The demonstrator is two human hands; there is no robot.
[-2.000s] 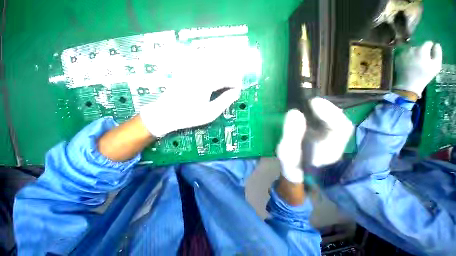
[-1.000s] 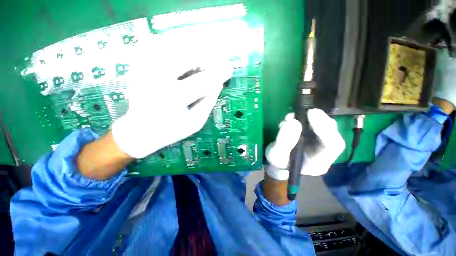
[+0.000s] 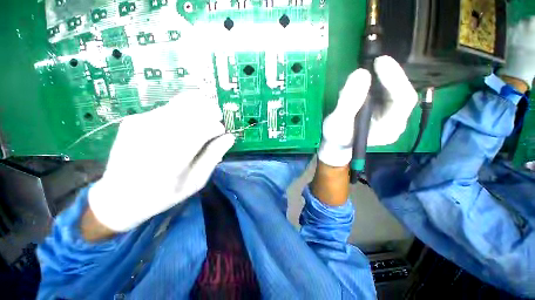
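The green printed circuit board (image 3: 302,88) lies solder side up on the green mat, with strong glare over its upper part. My left hand (image 3: 167,155), in a white glove, is over the board's lower left. It holds a thin strand of solder wire (image 3: 249,126), whose end reaches over the lower pads; the strand also trails off to the left. My right hand (image 3: 372,111), in a white glove, is right of the board. It grips the black soldering iron (image 3: 362,126) with its teal end toward me. The iron's shaft points away and its tip is cut off by the top edge.
A dark soldering station (image 3: 437,44) with a yellow-brown sponge (image 3: 482,23) stands on the green mat (image 3: 346,44) at upper right. A black cable (image 3: 422,120) plugs into its front. Another person's blue sleeve (image 3: 469,140) is at right. A dark box (image 3: 29,187) is at lower left.
The view has moved nearer the board's lower edge. My left hand has moved down and left on the board, and the solder wire now shows. My right hand still holds the iron right of the board.
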